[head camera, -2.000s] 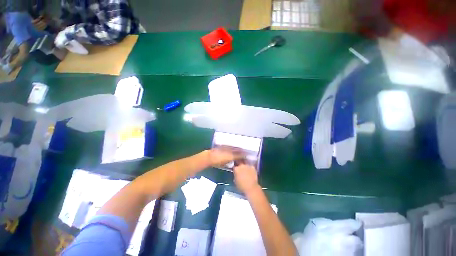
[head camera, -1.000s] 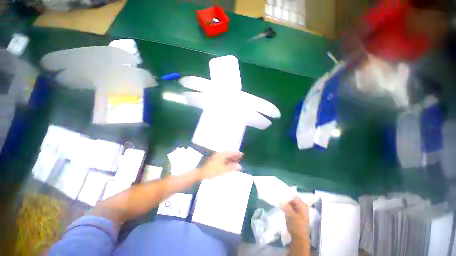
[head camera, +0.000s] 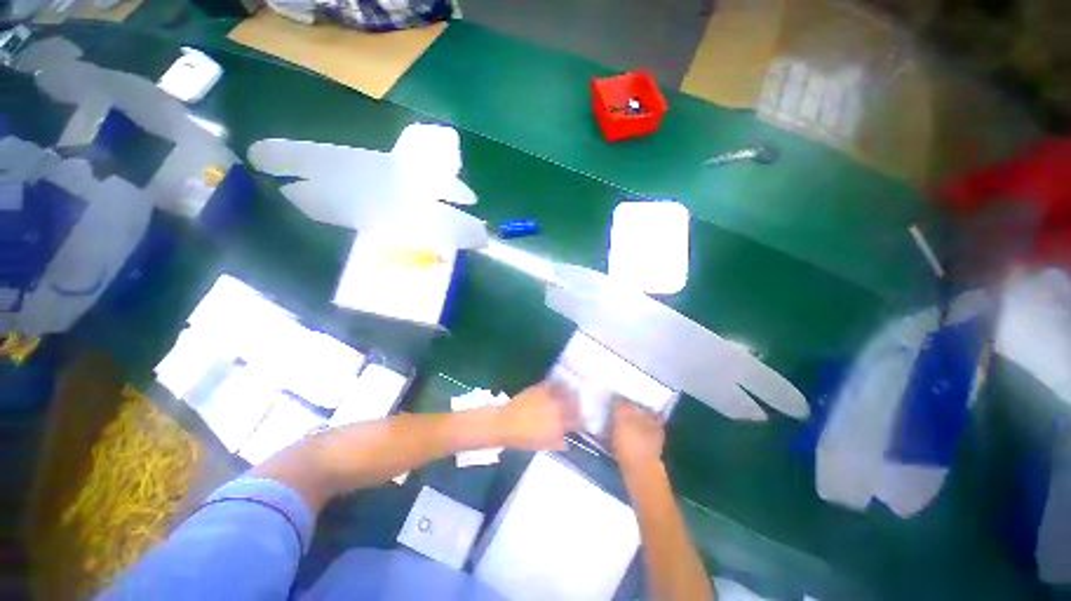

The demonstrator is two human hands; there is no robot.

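An open carton (head camera: 649,387) with a white inside stands before me, its long white flaps (head camera: 687,343) spread on its far side. My left hand (head camera: 543,417) and my right hand (head camera: 635,434) are at its near side. A pale, crumpled thing, apparently the bagged white part (head camera: 593,402), is between my fingers at the box opening; blur and my hands hide its shape. A white sheet stack (head camera: 558,534) lies just below my hands. Small white leaflets (head camera: 478,425) lie partly behind my left forearm, and a white card (head camera: 440,527) lies left of the stack.
Another open carton (head camera: 393,278) with yellow inside stands left. A tray of white packets (head camera: 253,376) and a carton of yellow cables (head camera: 129,487) are lower left. A blue marker (head camera: 517,228), red bin (head camera: 628,106) and scissors (head camera: 743,155) lie beyond. Blue-and-white cartons (head camera: 898,417) stand right.
My right hand has moved from the crumpled white things at low right to the open carton. My left hand has moved up to the carton too. The camera view has turned.
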